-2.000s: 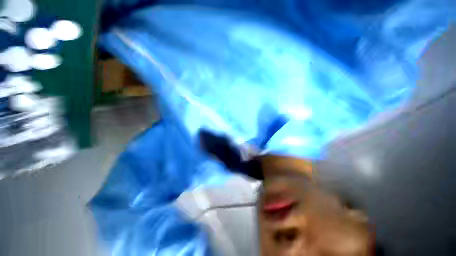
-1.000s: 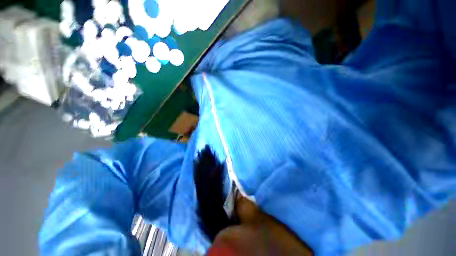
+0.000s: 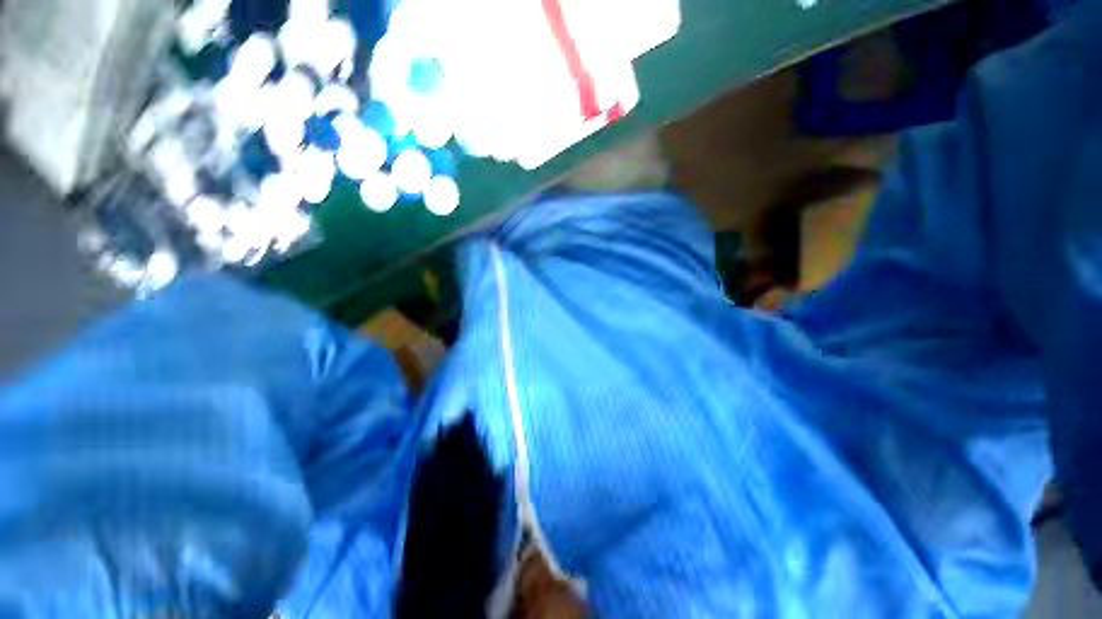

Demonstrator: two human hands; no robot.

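Observation:
The blue work coat point(image 3: 628, 399) with its white front zip fills the middle of the blurred view. A small skin-toned patch, apparently part of my right hand point(image 3: 773, 296), shows at the right sleeve's end; its fingers are unclear. Near the left sleeve's end is a brownish patch, and I cannot tell hand from cardboard. On the green bench point(image 3: 713, 103) lie a loose heap of white and blue round discs point(image 3: 411, 172) and overlapping white flat cartons point(image 3: 508, 73) with a red band. No hand touches them.
A shiny clear plastic bag of discs point(image 3: 181, 157) lies at the bench's left end. Stacked white cartons point(image 3: 79, 91) stand behind it. A deep blue plastic item point(image 3: 864, 91) and brown cardboard point(image 3: 834, 230) show under the bench. Dark hair point(image 3: 453, 520) hangs at the bottom.
The view has swung from the coat and a face towards the bench. More discs and the red-banded cartons have come into view. The left sleeve now fills the lower left.

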